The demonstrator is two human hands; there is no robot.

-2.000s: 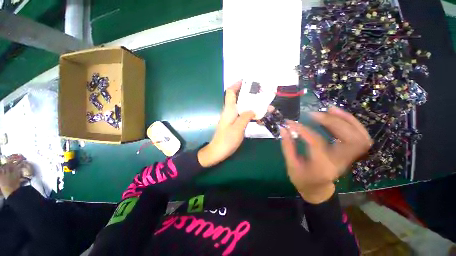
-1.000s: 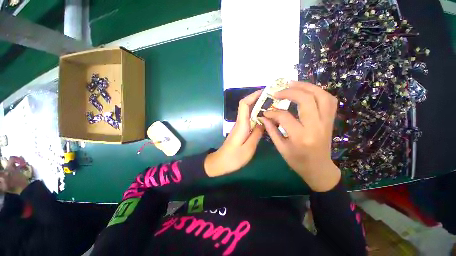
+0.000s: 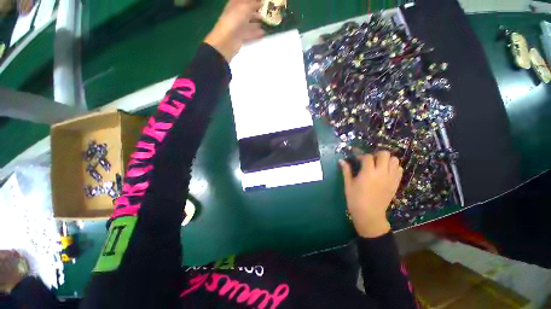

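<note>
My left hand (image 3: 241, 21) reaches far forward to the top edge of the view, over the green conveyor. A cream housing (image 3: 273, 12) with dark parts showing is at its fingertips; whether the fingers grip it is unclear. My right hand (image 3: 371, 187) is at the near left edge of the module pile (image 3: 386, 90), with a small dark module (image 3: 355, 163) between thumb and forefinger. Another cream housing (image 3: 189, 211) lies on the bench, mostly hidden by my left sleeve.
A black phone (image 3: 278, 149) lies on the white paper (image 3: 272, 84). The cardboard box (image 3: 60, 169) with several modules is at left, partly behind my sleeve. A black mat (image 3: 477, 108) lies beyond the pile, with housings (image 3: 519, 51) farther right. A neighbour's hand (image 3: 12, 268) is at lower left.
Both hands held a housing together over the paper. My left hand has moved forward to the conveyor, and my right hand has moved to the pile. The view has shifted, and the phone is uncovered.
</note>
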